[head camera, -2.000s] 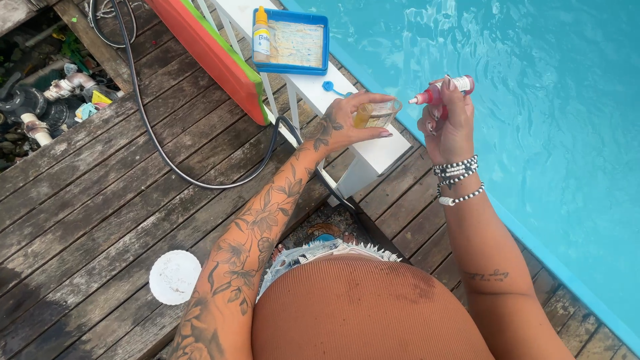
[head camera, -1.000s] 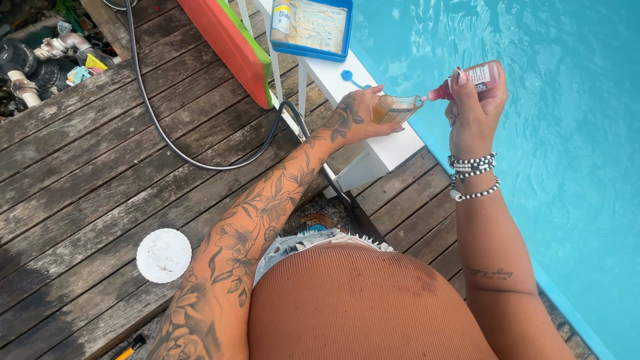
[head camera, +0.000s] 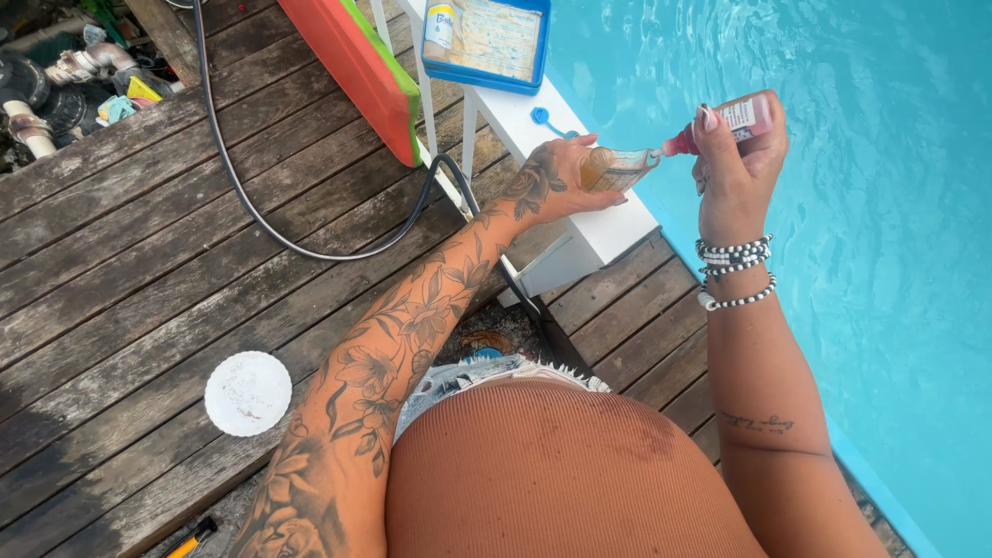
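Over the end of the white railing (head camera: 612, 225), my left hand (head camera: 562, 182) grips a clear pool test vial (head camera: 616, 169) with yellowish liquid in it. The vial lies tilted, its narrow clear end to the right. My right hand (head camera: 740, 163) holds a small plastic dropper bottle (head camera: 744, 120) with reddish contents, its nozzle pointing left at the vial's end; whether they touch I cannot tell. A blue cap with a strap (head camera: 540, 116) rests on the railing. Farther up it sits a blue plastic case (head camera: 483, 77) with a yellow-labelled bottle (head camera: 440, 29) in it.
Pool water (head camera: 876, 194) lies to the right. A black hose (head camera: 291, 246) curves over the wooden deck (head camera: 139, 256), beside a red and green panel (head camera: 356, 77). A white scalloped lid (head camera: 248, 393) lies lower left; pipes (head camera: 85, 62) fill an opening at upper left.
The dropper bottle's nozzle and the vial's end, apart two seconds ago, are now close together. The view has shifted somewhat.
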